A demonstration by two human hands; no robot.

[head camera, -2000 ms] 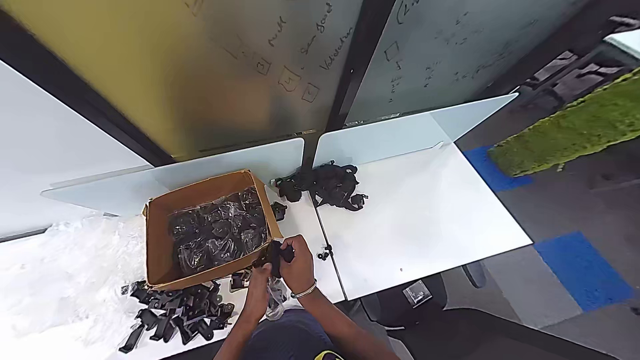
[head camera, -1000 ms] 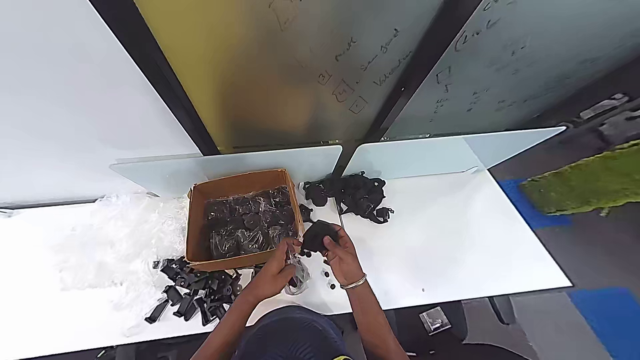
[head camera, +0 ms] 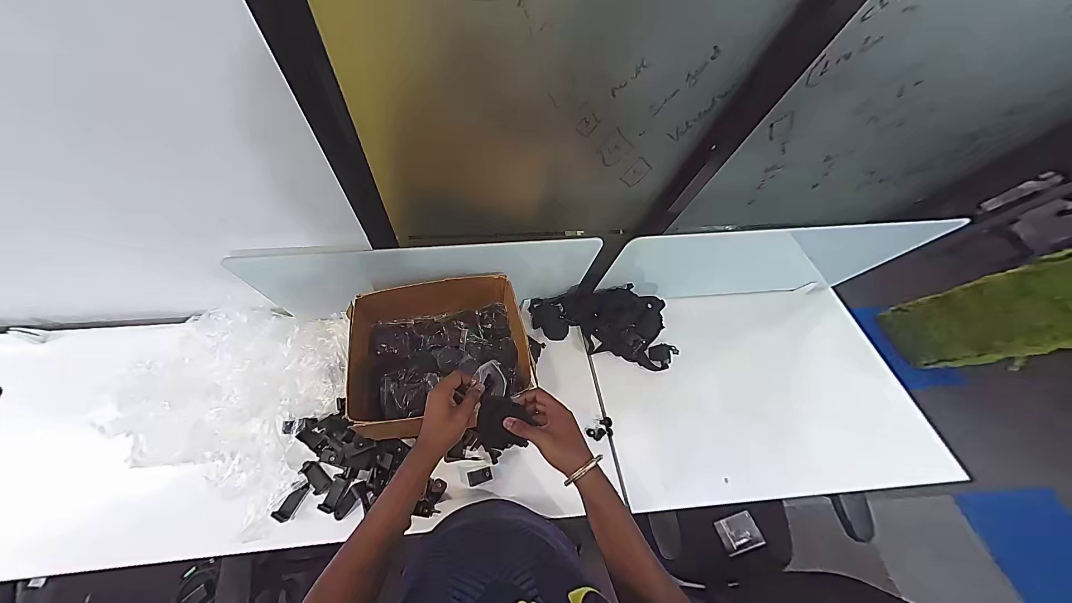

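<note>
My right hand (head camera: 548,429), with a bangle at its wrist, grips a black item (head camera: 501,421), perhaps of fabric or straps, near the box's front right corner. Pinched in my left hand (head camera: 452,406) is a clear plastic bag (head camera: 492,378), which lies against the top of the black item. Behind both hands stands an open cardboard box (head camera: 431,295) holding several black items in clear plastic (head camera: 406,394). Loose black plastic clamp-like parts (head camera: 335,456) are heaped in front of the box, partly behind my left forearm.
Crumpled clear plastic bags (head camera: 243,394) cover the white table (head camera: 770,402) left of the box. A tangle of black straps (head camera: 624,322) lies to the right. Small black pieces (head camera: 600,429) sit by the table seam. Low frosted partitions (head camera: 712,264) line the back edge.
The plastic bag, earlier low between my hands, is now raised at the box's front right corner, over its contents. The view has shifted.
</note>
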